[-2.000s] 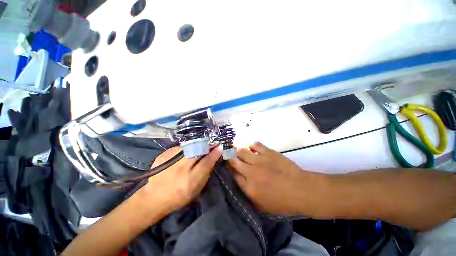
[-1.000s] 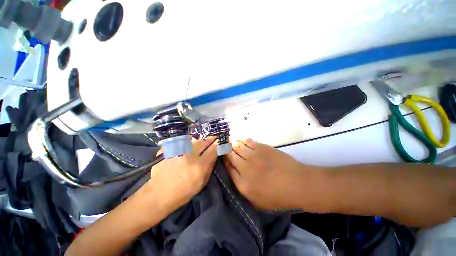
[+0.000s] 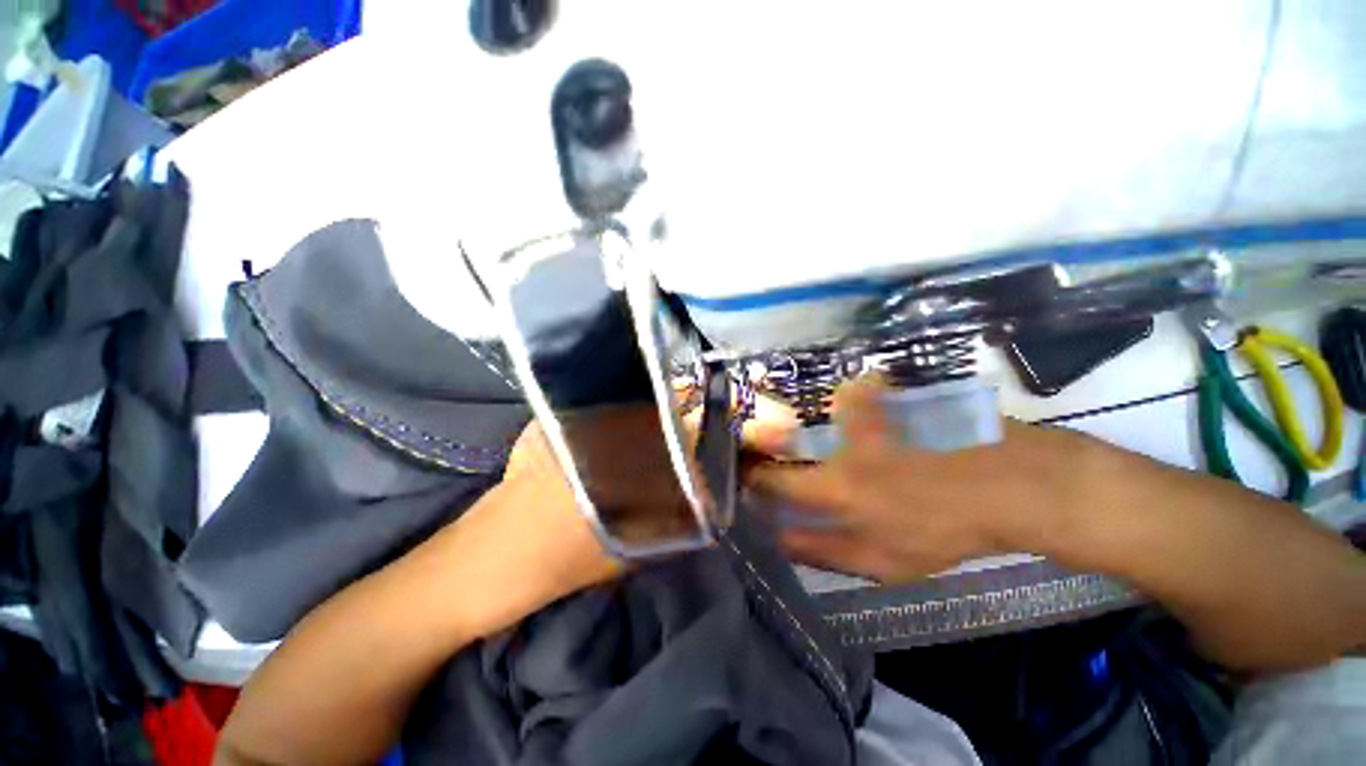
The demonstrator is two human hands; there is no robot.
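The dark grey garment [image 3: 614,644] runs from the front edge up to the needle area, with a pale stitched seam. More of its cloth [image 3: 345,389] spreads on the table at left. My left hand [image 3: 562,486] grips the cloth beside the needle area; its fingers are partly hidden by the shiny guard. My right hand [image 3: 884,494] is blurred, just right of the needle area, its fingertips near the garment edge; its grip is unclear. The white sewing machine head [image 3: 929,135] with a blue stripe fills the top.
A black phone-like slab [image 3: 1086,352] lies behind the machine's metal parts. Scissors with green and yellow handles [image 3: 1288,397] and a black oval object [image 3: 1347,352] lie at right. Dark strips [image 3: 113,285] hang at left. A blue crate [image 3: 255,38] is at upper left.
The view has shifted, so the guard now stands in the middle and more spread cloth shows at left. My right hand has moved right, away from the needle area, and is blurred.
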